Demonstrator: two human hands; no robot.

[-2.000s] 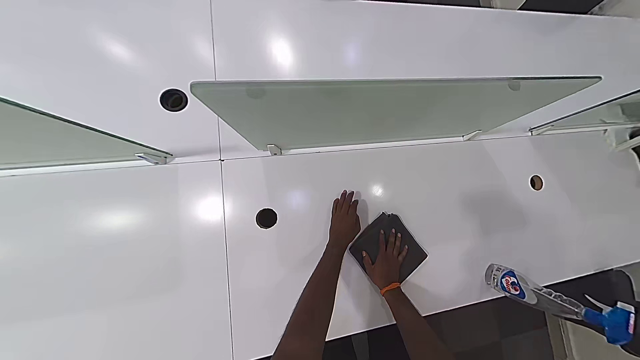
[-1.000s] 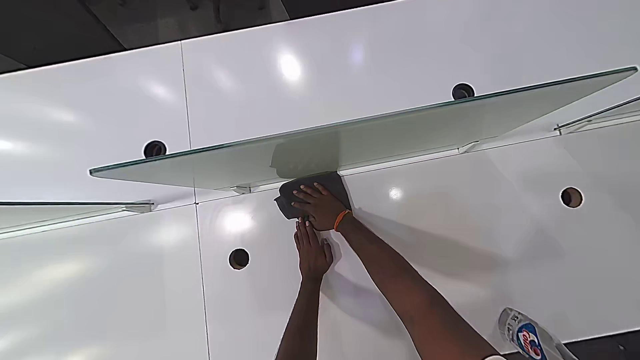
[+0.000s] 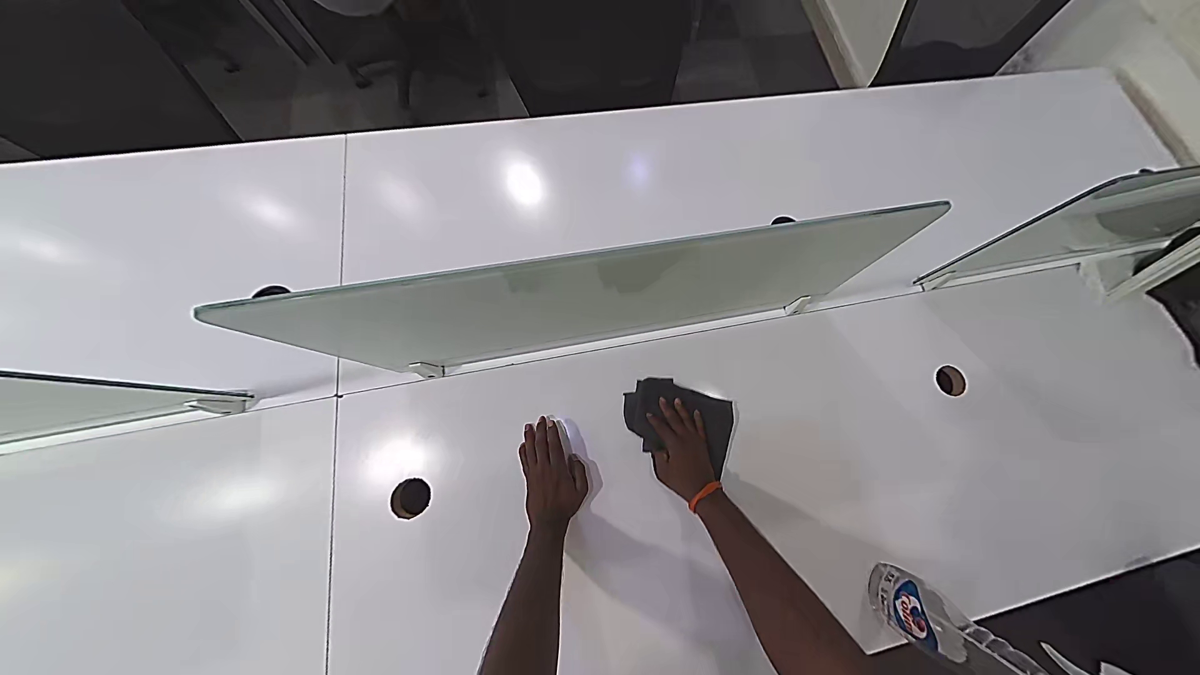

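My right hand [image 3: 684, 452], with an orange band at the wrist, lies spread on a dark grey folded cloth [image 3: 714, 424] and presses it against the white desktop [image 3: 806, 562]. To its left my left hand [image 3: 553, 473] rests palm down on the bare white surface, holding nothing, its fingers close together. A clear spray bottle [image 3: 923, 614] with a blue and red label lies at the lower right, near the desk's front edge. Its far end is cut off by the frame.
A frosted glass divider [image 3: 581, 295] stands in brackets beyond my hands. Other glass dividers are at the left [image 3: 84, 408] and right [image 3: 1078, 220]. Round cable holes open in the desktop at the left [image 3: 411, 498] and right [image 3: 951, 380]. A panel seam runs along the left.
My right hand and the cloth have moved back from the divider's base and away to the right of my left hand. The view has shifted and now takes in the desk's far edge.
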